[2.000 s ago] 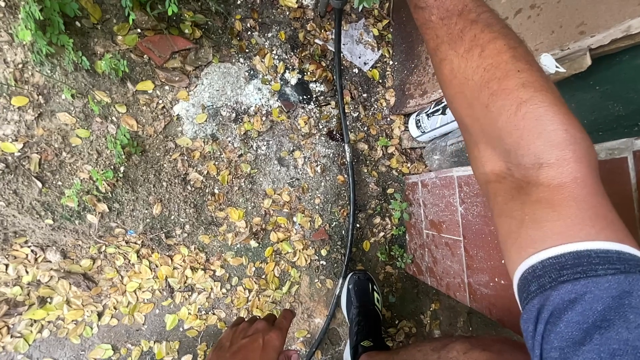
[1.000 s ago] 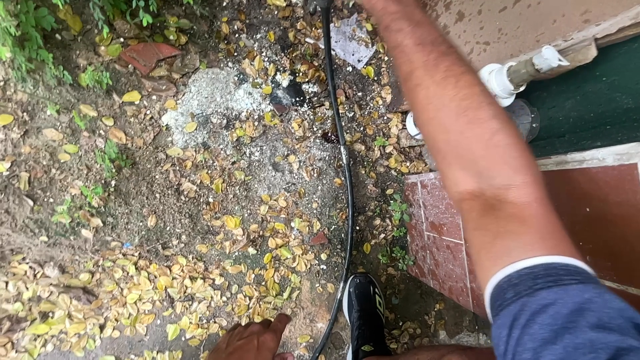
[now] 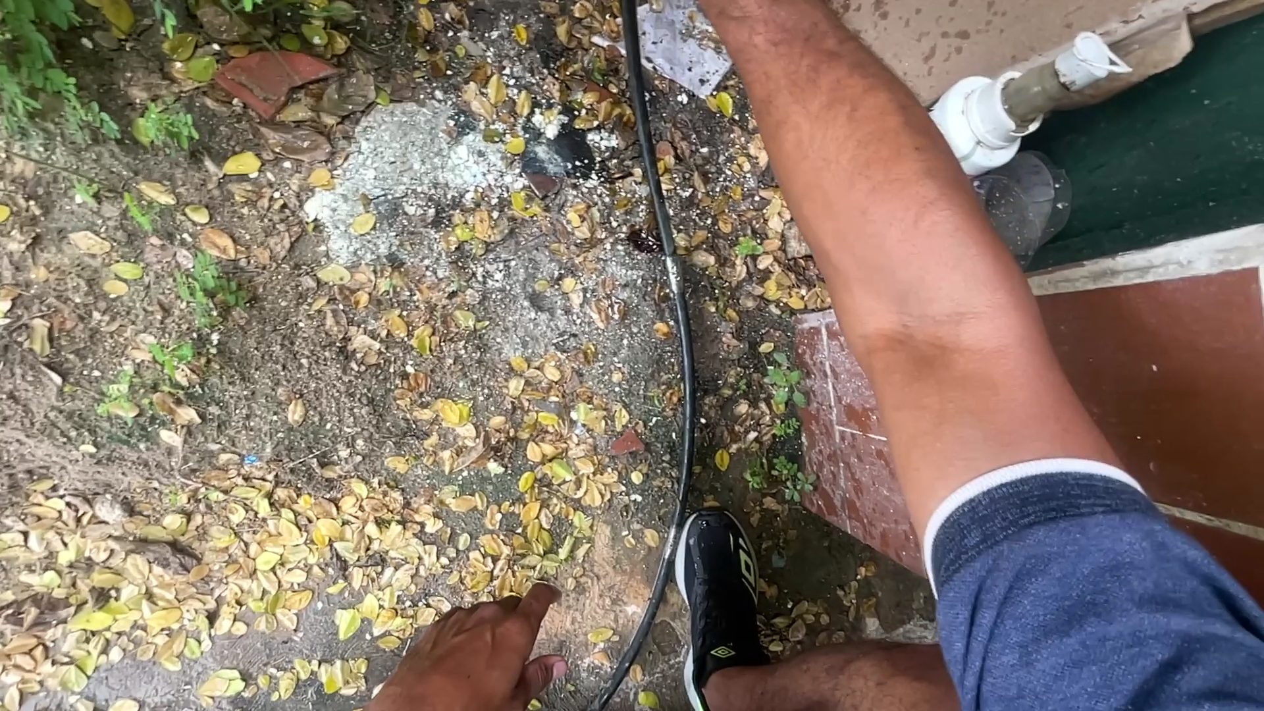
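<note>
A black cable or hose [image 3: 685, 355] runs from the top edge down across the ground, with a pale worn patch on its upper half. Low in the view, my left hand [image 3: 469, 652] hovers over the ground left of the cable, thumb and forefinger apart, holding nothing that shows. My right arm reaches up from the right to the top edge, near the cable's upper end; the right hand itself is cut off by the frame. Beside the cable's lower part is my black Umbro shoe [image 3: 721, 592].
Fallen yellow leaves [image 3: 326, 543] lie over the soil. To the right are a red tiled step [image 3: 849, 434], a white pipe fitting [image 3: 978, 123], a clear plastic cup [image 3: 1022, 202] and a green wall base [image 3: 1165, 148]. A broken red tile [image 3: 272, 79] lies upper left.
My right hand, partly in view at the top edge earlier, has gone out of the frame. The right forearm has shifted, and the pipe fitting beside it shows more fully than two seconds ago.
</note>
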